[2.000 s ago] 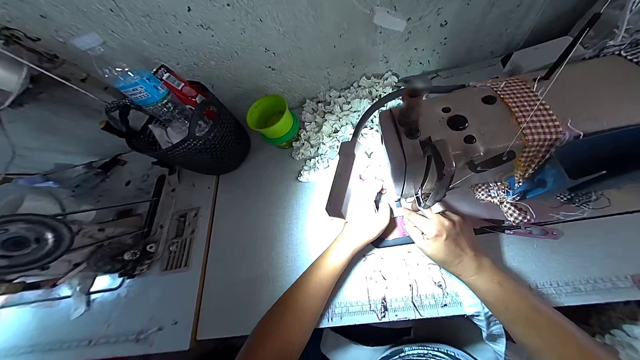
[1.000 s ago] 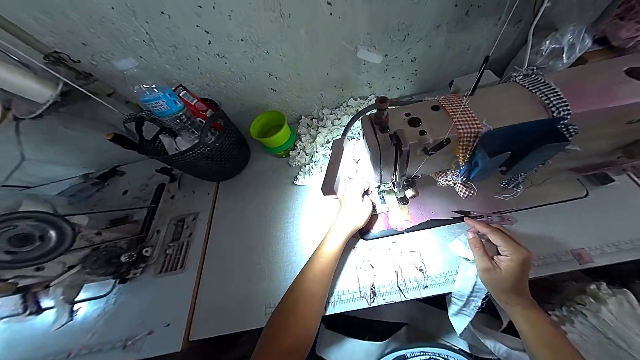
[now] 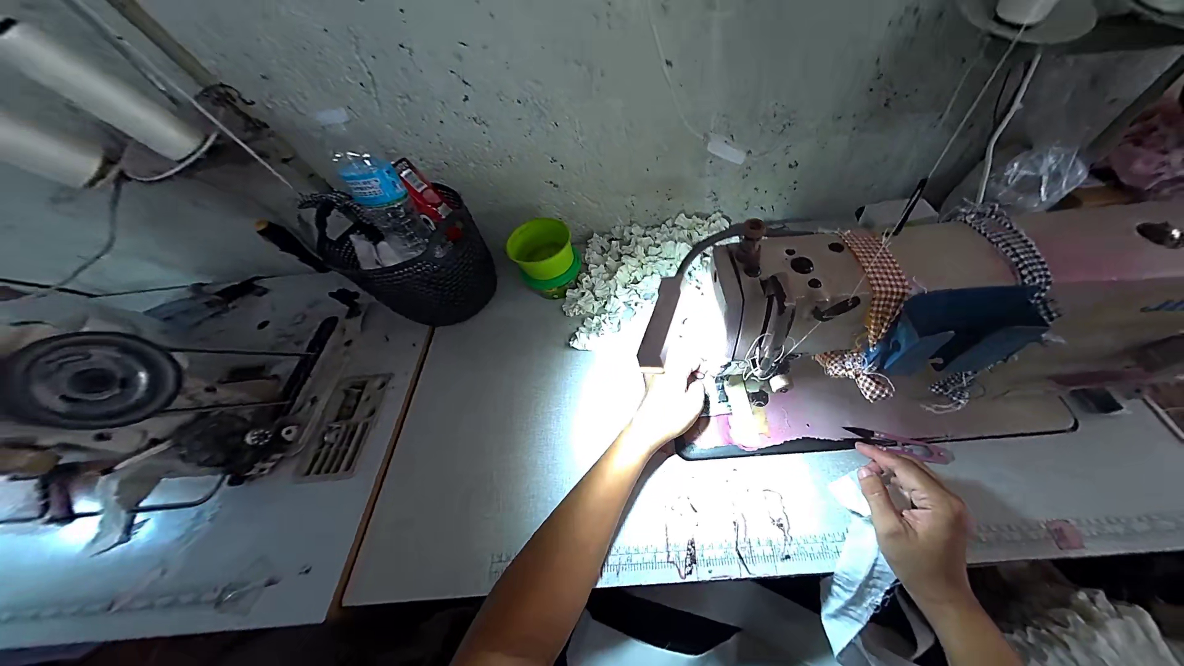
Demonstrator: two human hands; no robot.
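Note:
A sewing machine [image 3: 814, 305] stands at the right, its lamp glaring on the bed beside the needle. My left hand [image 3: 673, 405] rests at the left of the presser foot [image 3: 754, 393]; glare hides its fingertips, so what they hold is unclear. My right hand [image 3: 911, 523] is near the table's front edge with thumb and forefinger close together at the upper end of a white fabric strip [image 3: 856, 583]. The strip hangs over the edge. Just above that hand lie pink-handled thread snips [image 3: 911, 448] on the machine bed. Gathered white fabric [image 3: 638, 268] is heaped behind the lamp.
A green cup [image 3: 541, 248] stands by the wall, next to a black basket [image 3: 435, 277] holding a water bottle [image 3: 372, 185]. Another machine [image 3: 347, 425] occupies the left. A printed ruler [image 3: 758, 552] runs along the front edge, with loose dark threads behind it. A blue holder [image 3: 971, 324] is tied on.
My right hand was beside the needle two seconds ago and moved away, right and toward the front edge. My left hand remains left of the presser foot. The view has shifted.

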